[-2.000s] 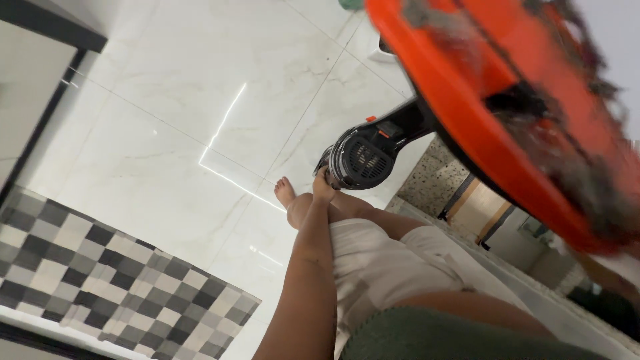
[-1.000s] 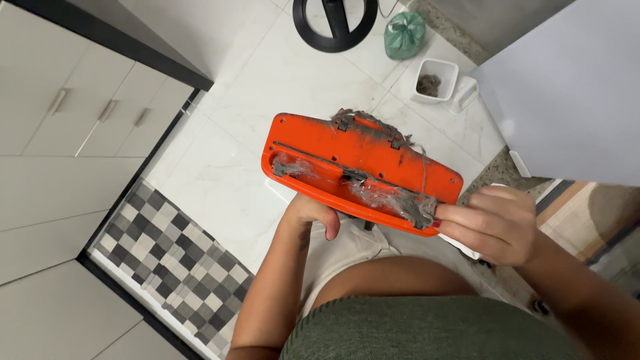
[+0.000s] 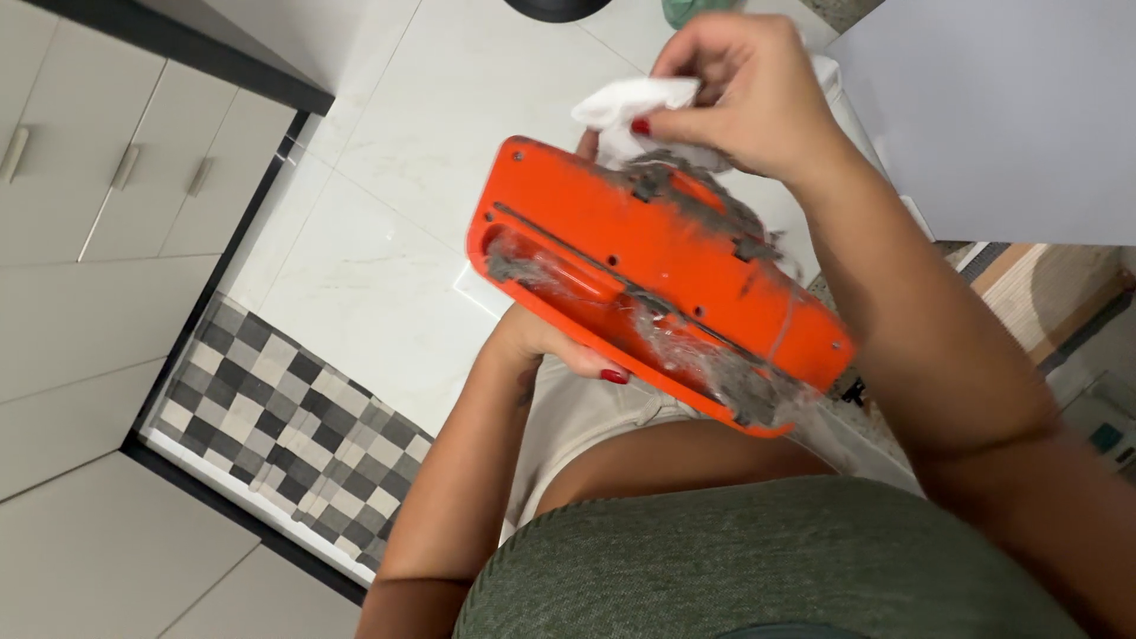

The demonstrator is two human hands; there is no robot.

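My left hand (image 3: 568, 346) holds an orange plastic vacuum cleaner floor head (image 3: 577, 204) from below, its underside turned up toward me. Grey lint and hair (image 3: 754, 382) fill part of its long slot, and more lint clings along the far edge. Above that edge, my right hand (image 3: 745, 98) pinches a crumpled white tissue or cloth (image 3: 621, 106) between thumb and fingers. The tissue hangs close behind the lint-covered edge; whether it touches the head cannot be told. Most of my left hand's fingers are hidden behind the floor head.
A checkered mat (image 3: 293, 417) lies on the tiled floor at lower left, beside pale cabinets (image 3: 80, 204). A round black base (image 3: 557, 7) and a green bag (image 3: 692, 9) show at the top edge. A pale panel (image 3: 1003, 115) stands at the right.
My right hand has left the right end of the floor head and moved toward its far edge, where it now holds the white tissue. My left hand still supports the head.
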